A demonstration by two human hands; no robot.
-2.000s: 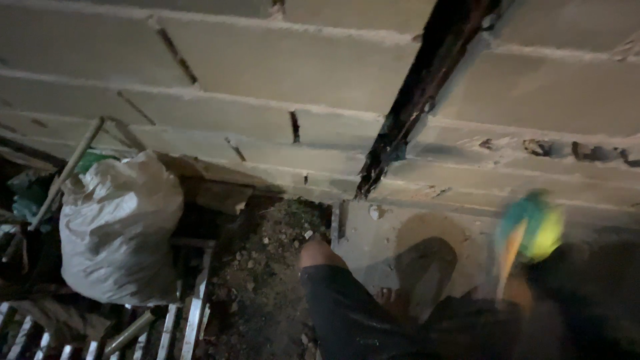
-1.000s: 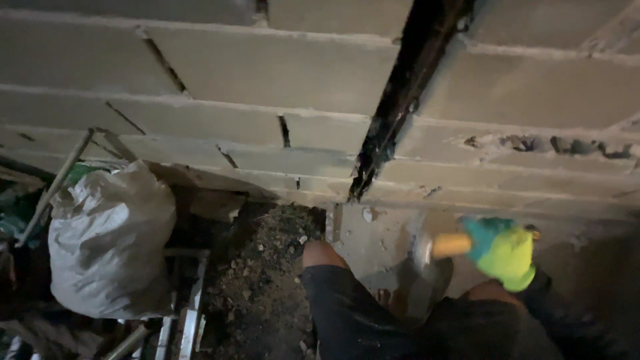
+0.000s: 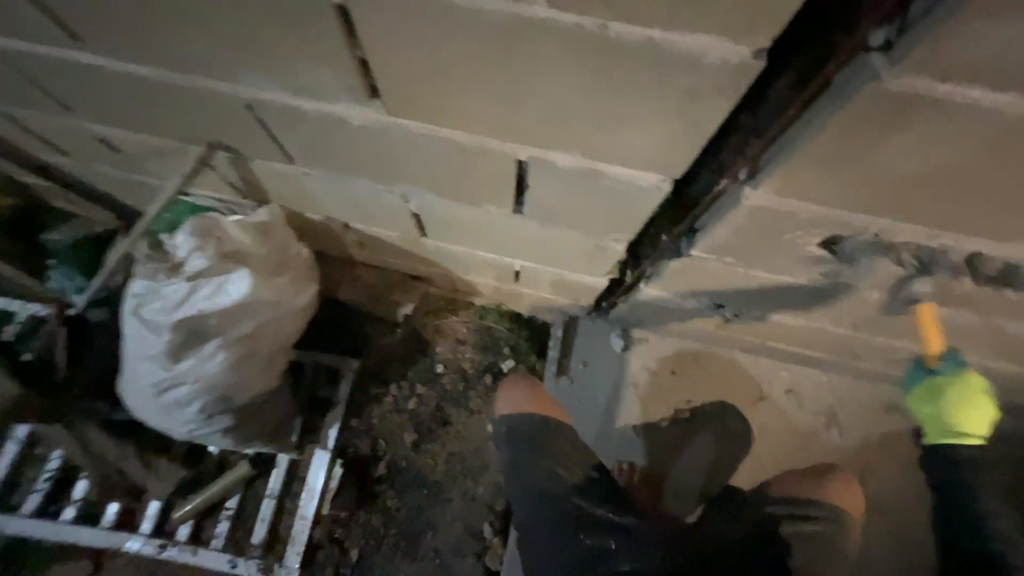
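My right hand (image 3: 952, 400), in a yellow-green and teal glove, is at the right side of the head view. It is closed on the yellow-orange handle of a hand tool (image 3: 930, 332). The tool's head is blurred and lies against or close to the block wall (image 3: 840, 216), just under a rough, broken strip in a joint (image 3: 904, 254); its kind cannot be told. My left hand is out of view. My bent knees in dark shorts show at the bottom.
A full white woven sack (image 3: 216, 336) sits at the left beside a metal frame with slats (image 3: 308, 512). Rubble and soil (image 3: 416, 440) cover the ground by the wall. A wide dark vertical gap (image 3: 720, 152) splits the wall. A concrete slab (image 3: 592, 384) lies below it.
The tool pointed left, low over the slab, one second ago; my right hand has since moved right and turned it up toward the broken joint.
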